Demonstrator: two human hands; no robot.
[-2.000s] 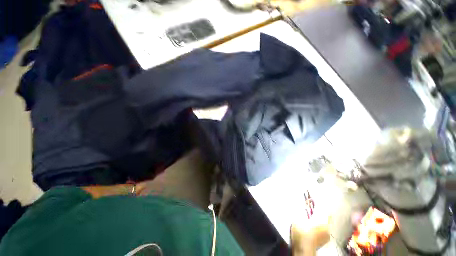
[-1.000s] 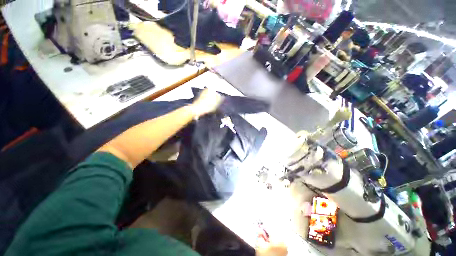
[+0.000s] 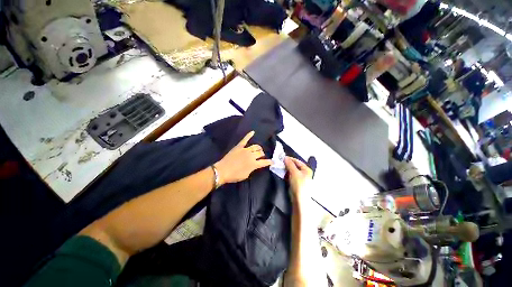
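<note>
A dark navy or black garment (image 3: 247, 224) spreads across the white table and hangs toward me. A small whitish crumpled paper label (image 3: 278, 162) is above its upper part, between my hands. My left hand (image 3: 242, 161) is over the cloth with its index finger extended; other fingertips reach the label's left edge, and their grip is unclear. My right hand (image 3: 298, 172) pinches the label's right edge between thumb and finger. The cream-white sewing machine head (image 3: 370, 232) is at the lower right, away from both hands.
A second, older sewing machine (image 3: 70, 42) stands at the upper left, with a slotted metal plate (image 3: 128, 119) in its table. A dark grey board (image 3: 331, 112) lies beyond the white table (image 3: 193, 112). A phone's red-orange screen (image 3: 373, 277) shows partly below the machine head.
My left hand has moved down and right over the garment. My right hand has come from the lower table edge to the label. The view has shifted, and the garment's upper part is folded differently.
</note>
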